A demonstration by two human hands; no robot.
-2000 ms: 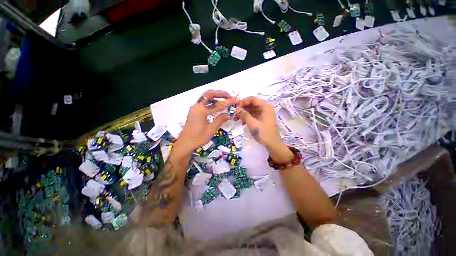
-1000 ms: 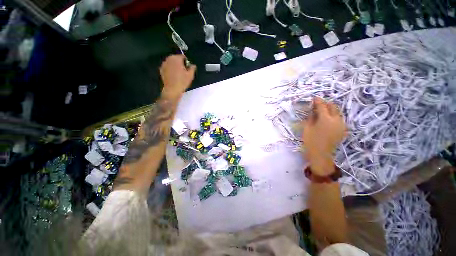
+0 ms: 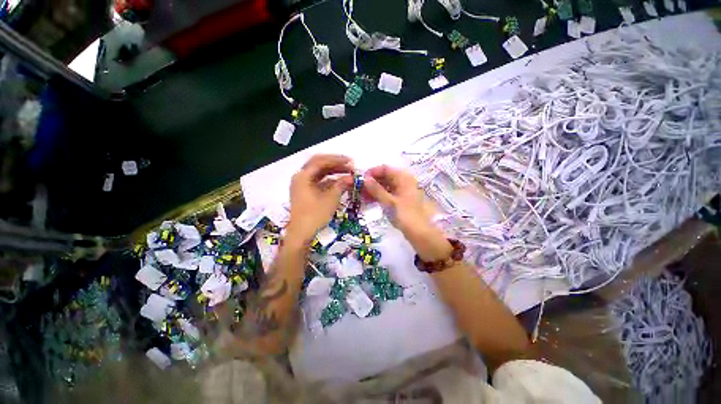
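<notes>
My left hand and my right hand meet over the white sheet, fingertips nearly touching. Between them they pinch a small dark piece, which looks like a circuit board; its details are too small to tell. No cable is clearly seen in the right fingers. Green circuit boards with yellow parts and white square pieces lie in a pile just below the hands. A heap of white cables lies to the right of my right hand.
Joined board-and-cable sets lie in a row on the dark green belt. A mixed board pile is left of my left forearm, with a green board pile farther left. More cables are in a box at lower right.
My left hand has come back from the belt, where a set with a white square now lies at the near end of the row. My right hand has moved left from the cable heap to meet it.
</notes>
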